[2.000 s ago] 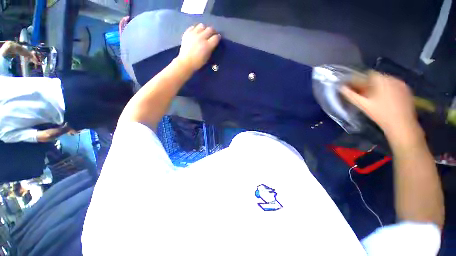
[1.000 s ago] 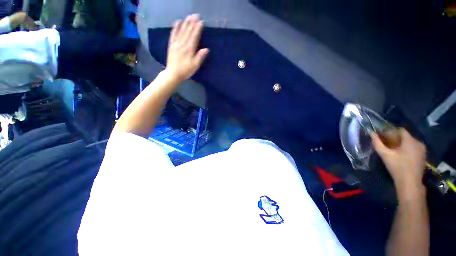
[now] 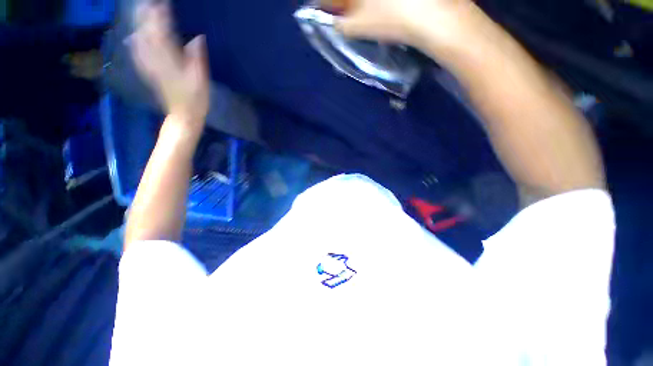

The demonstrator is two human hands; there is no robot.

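Note:
The navy jacket (image 3: 286,86) lies across the upper middle of the head view, over a grey pressing board (image 3: 233,111) whose edge shows at the left. My right hand (image 3: 401,21) is closed on the handle of a silver steam iron (image 3: 358,57) at the top centre, over the jacket. My left hand (image 3: 172,68) is blurred at the upper left, fingers apart and holding nothing. Whether it touches the cloth is unclear. A shiny button shows just below the iron. The iron's handle is mostly hidden by my hand.
Blue plastic crates (image 3: 213,194) stand below the board at the left. A red object (image 3: 434,214) lies below the jacket, right of centre. Dark folds of hung garments (image 3: 57,307) show blurred at the lower left. The upper right is dark and blurred.
The iron in my right hand has moved left and up in the view, over the jacket. My left hand appears further left. The view has shifted, and the other person is out of it.

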